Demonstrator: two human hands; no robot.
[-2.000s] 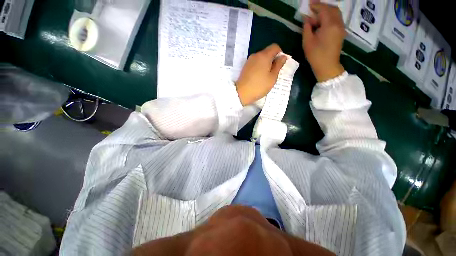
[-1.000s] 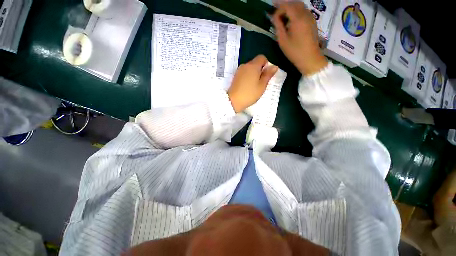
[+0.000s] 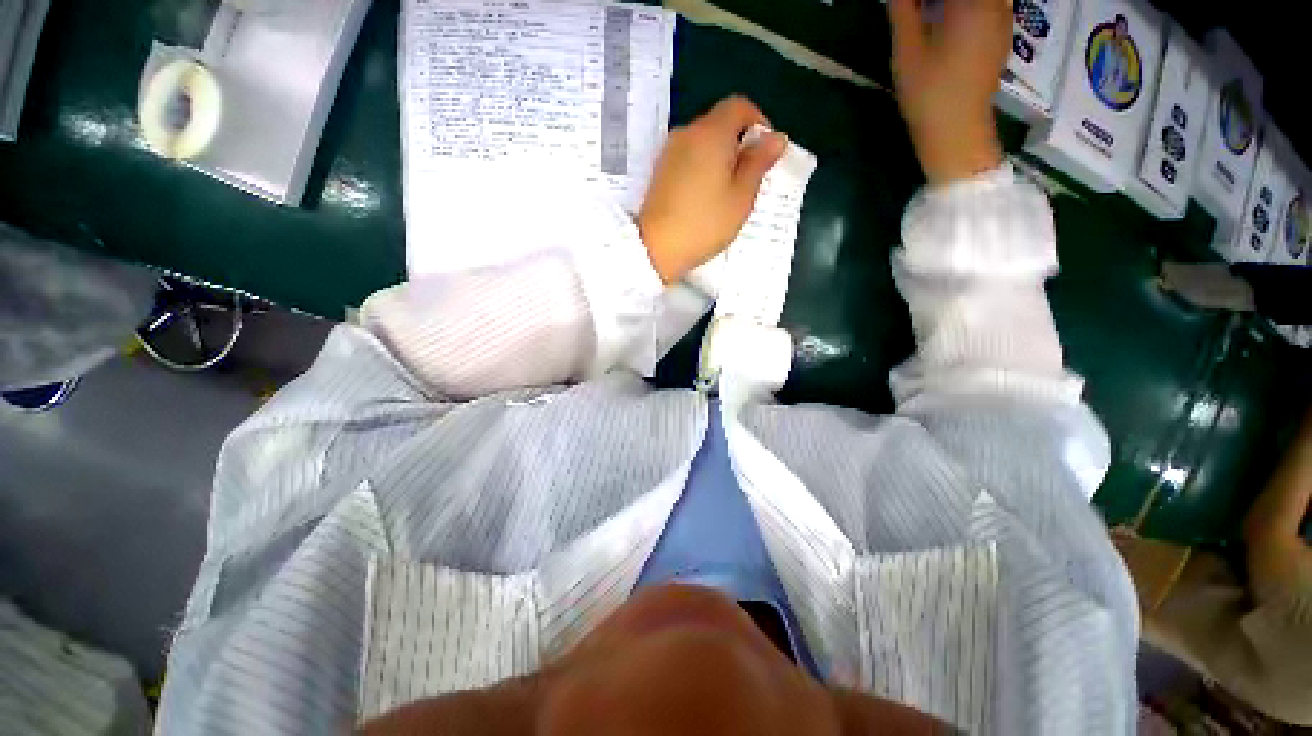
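Observation:
My left hand (image 3: 708,187) is closed on the upper end of a white label roll strip (image 3: 763,255) with rows of small black print. The strip runs down to a coiled end near my waist. My right hand (image 3: 953,72) is at the top edge, blurred and partly cut off, beside the product boxes; its fingertips are hard to see and I cannot tell whether it holds anything. White product boxes (image 3: 1105,94), some with a round blue-yellow picture, stand in a row at the upper right. A printed paper form (image 3: 504,144) lies flat left of my left hand, partly under my sleeve.
A pale tape ring (image 3: 181,109) sits on a white-grey box (image 3: 274,108) at the upper left. The green bench (image 3: 849,259) spans the view. Another person's arm (image 3: 1283,482) shows at the right edge, above brown cardboard (image 3: 1148,564). A grey-black object lies at the right.
My right hand has moved right and up along the boxes since one second ago. My left hand keeps its hold on the strip. The view has shifted, and one pale ring has left the frame.

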